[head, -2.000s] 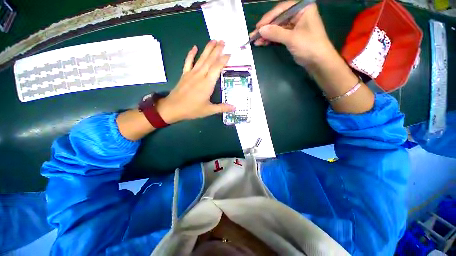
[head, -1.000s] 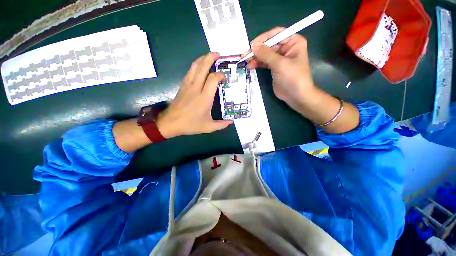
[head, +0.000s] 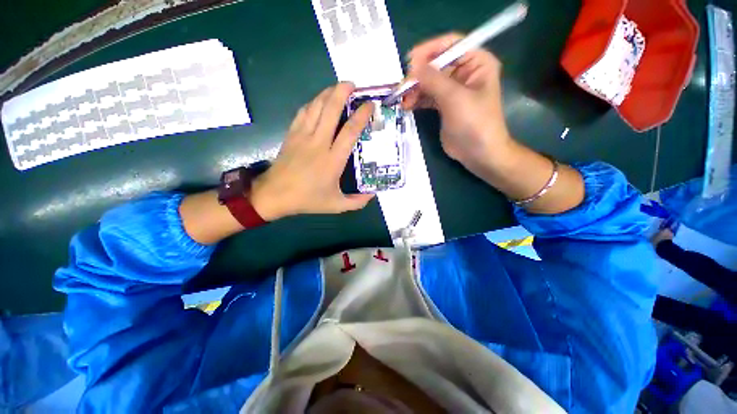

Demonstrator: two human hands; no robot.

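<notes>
The phone unit (head: 381, 149) lies upright to my view on the long white adhesive sheet (head: 368, 50), with green board and a bright area showing inside. My left hand (head: 319, 158) holds its left side, thumb at the lower left edge and a fingertip pressing inside near the top. My right hand (head: 465, 101) grips the tweezers (head: 481, 36) like a pen. Their tips touch or hover at the top of the phone; exact contact cannot be told. Grey stickers show at the sheet's far end.
Spare sticker sheets (head: 129, 101) lie at the left. The red bin (head: 663, 69) with white pieces stands at the right, a pale blue strip (head: 718, 105) beyond it. A small white scrap (head: 565, 133) lies near the bin. A person's dark sleeve (head: 699, 271) shows at the lower right.
Since the first frame, my right hand has moved from the sheet to the phone's top. My left hand has shifted to the phone's edge and top. A dark sleeve has appeared at the lower right.
</notes>
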